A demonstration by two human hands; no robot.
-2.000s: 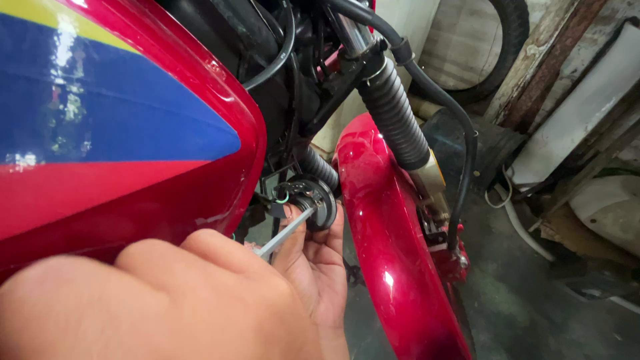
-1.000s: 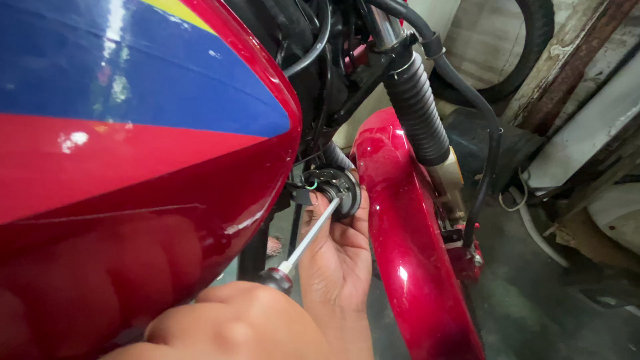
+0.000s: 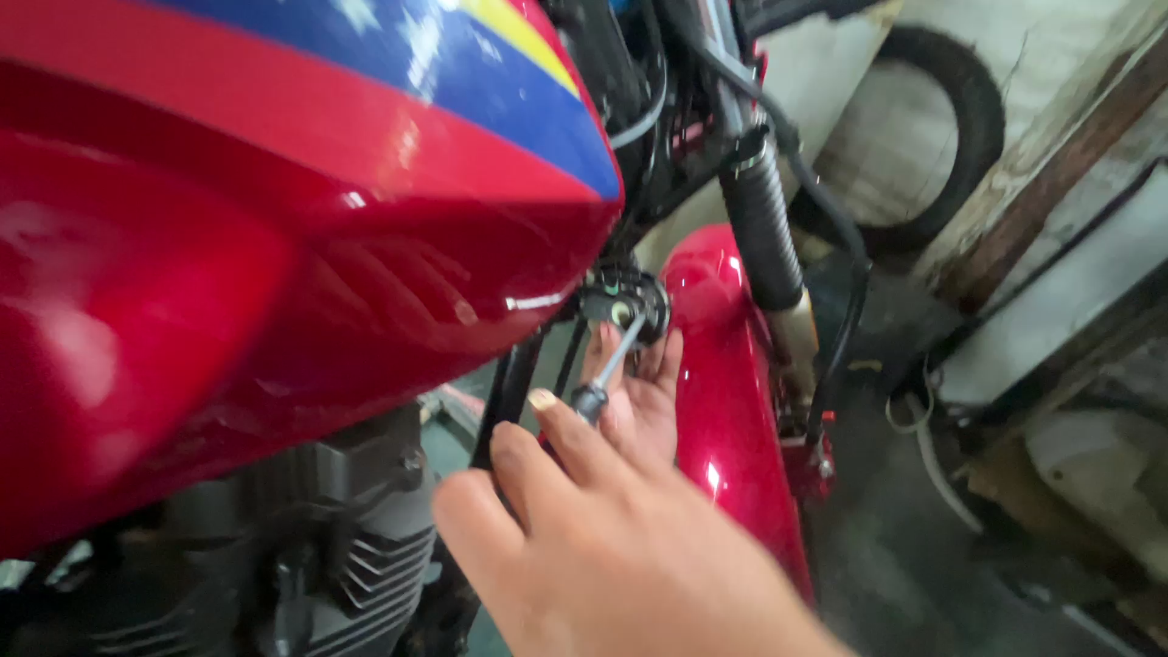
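My right hand (image 3: 584, 529), seen from its back, is closed around the dark handle of a screwdriver (image 3: 616, 358). The metal shaft slants up to the face of a round black part (image 3: 643, 297), perhaps a horn, with its tip against or just in front of it. Behind and below that part, my left hand (image 3: 643, 401) supports it with raised fingers, palm towards me. This happens between the lower edge of a motorcycle's red fuel tank (image 3: 383, 265) and its red front fender (image 3: 721, 365). My right hand hides much of the handle and the left wrist.
Right of the hands stand a fork leg with a ribbed rubber boot (image 3: 762, 219) and a black cable (image 3: 853, 255). The finned engine (image 3: 383, 566) lies below the tank. A tyre (image 3: 981, 128) leans at the wall, with a pale hose (image 3: 940, 474) on the floor.
The view has shifted, showing the engine now. My right hand has swung from the lower left to below the round part, with the screwdriver steeper. My left hand remains at that part.
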